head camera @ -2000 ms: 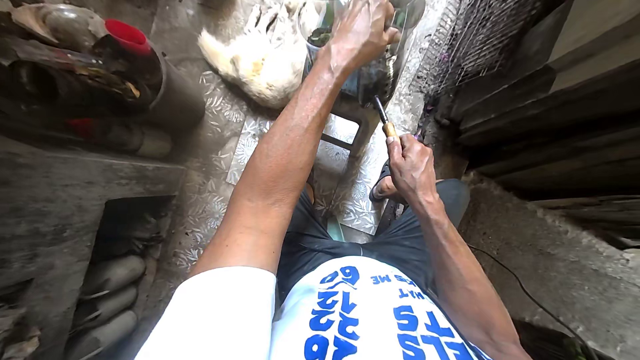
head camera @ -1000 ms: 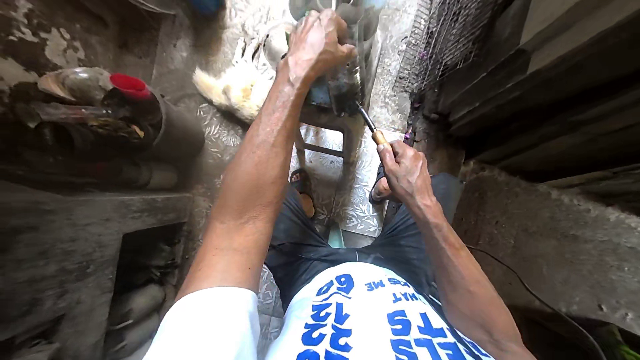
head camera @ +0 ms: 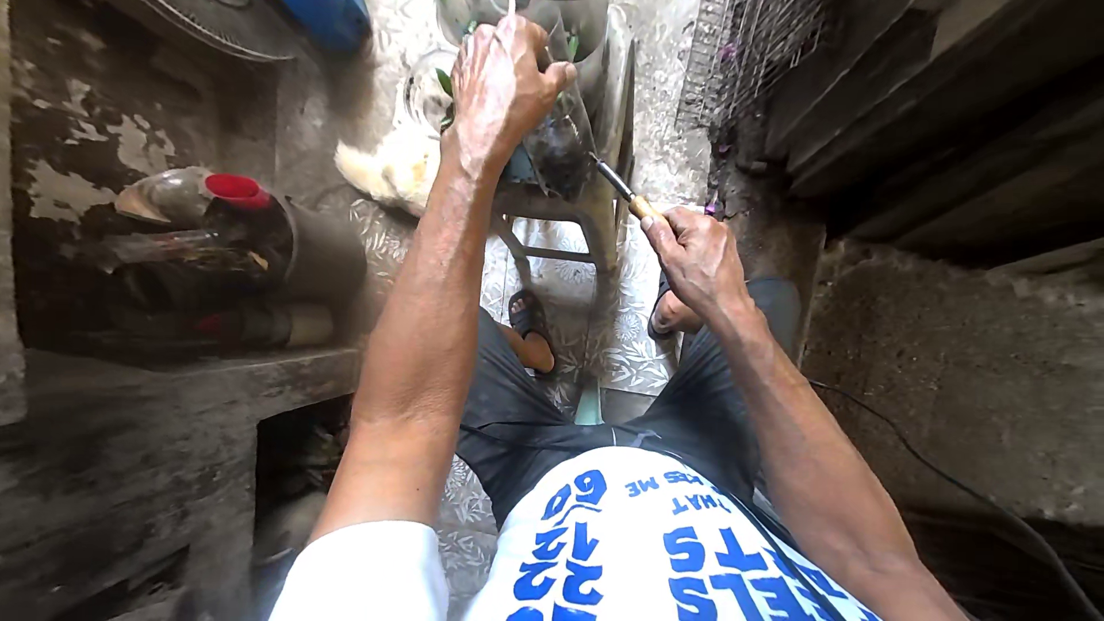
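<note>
My left hand (head camera: 504, 90) is closed around the top of a clear plastic bag (head camera: 561, 147) with dark matter in its lower part; a pale thin stem or strip sticks up above the fingers. My right hand (head camera: 700, 259) grips the wooden handle of a slim metal-shafted tool (head camera: 619, 183), whose tip points at the bag's right side. Whether the tip touches the bag I cannot tell. The bag is over a small stool or chair (head camera: 539, 207) between my feet. Green leaves (head camera: 444, 82) show beside my left hand, near clear plastic containers (head camera: 427, 95).
A light-furred animal (head camera: 392, 172) lies left of the stool. A grey bucket (head camera: 323, 250) and a red-rimmed container (head camera: 237, 190) stand at left on a concrete ledge (head camera: 172, 388). Wire mesh (head camera: 750, 60) is at upper right, a blue container (head camera: 328, 21) at upper left. A cable (head camera: 931, 466) runs at lower right.
My left hand has moved left from where it was two seconds ago, still at the bag. The right hand keeps its hold on the tool. The view has shifted slightly.
</note>
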